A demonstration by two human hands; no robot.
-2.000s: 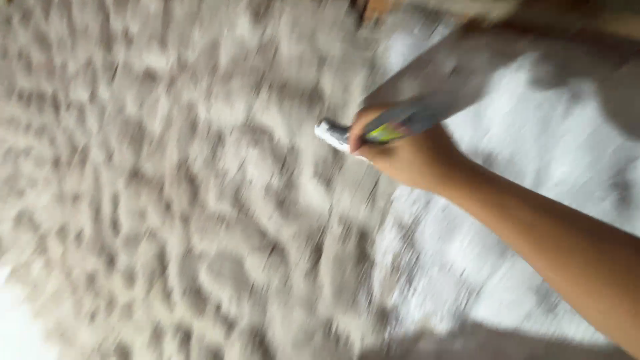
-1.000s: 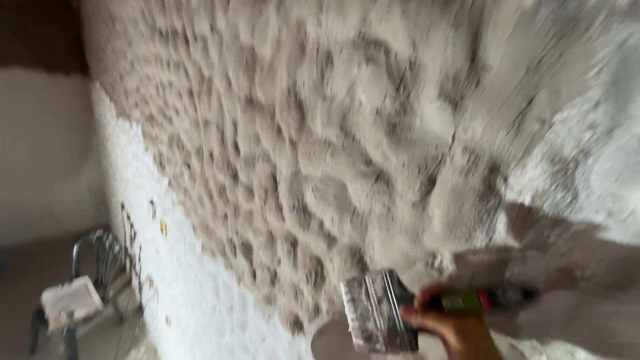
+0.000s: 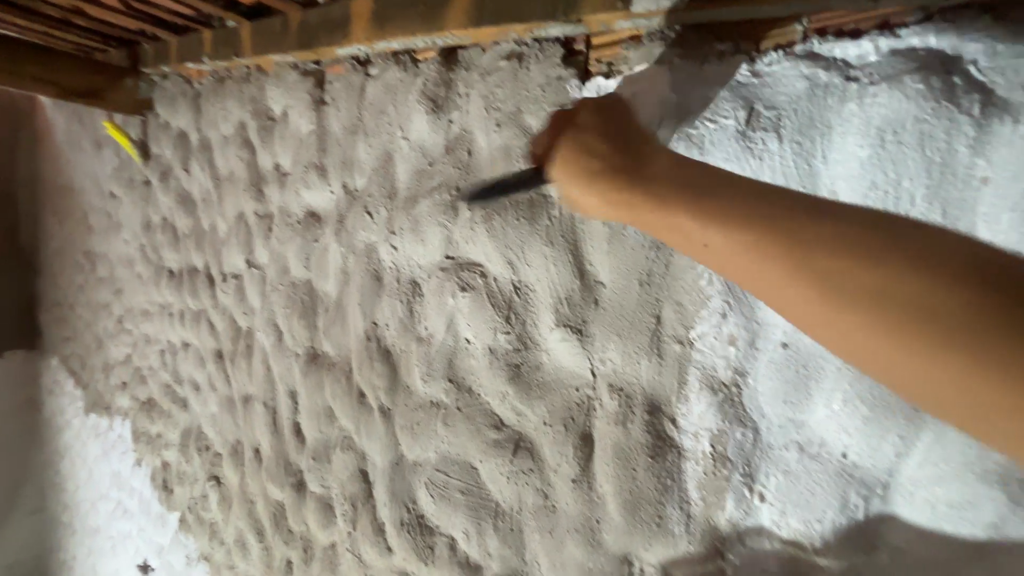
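Observation:
My right hand [image 3: 596, 156] is raised near the top of a rough, lumpy plaster wall [image 3: 384, 320], with its fingers closed around a paintbrush. The dark handle [image 3: 508, 186] sticks out to the lower left of the fist. At the upper side of the hand is white paint [image 3: 600, 86], by the wall's top edge; the bristles are mostly hidden behind the hand. Right of the bare grey-brown plaster, the wall is coated white [image 3: 864, 432]. My left hand is out of view.
A wooden beam [image 3: 400, 28] runs along the wall's top, under a slatted ceiling [image 3: 104, 24]. A yellow strip [image 3: 122, 142] sticks out near the upper left corner. Another white-painted patch [image 3: 112, 480] covers the lower left.
My right hand has gone from low on the wall up to its top edge, with the brush still held. The view has swung upward, and the chair seen earlier is out of frame.

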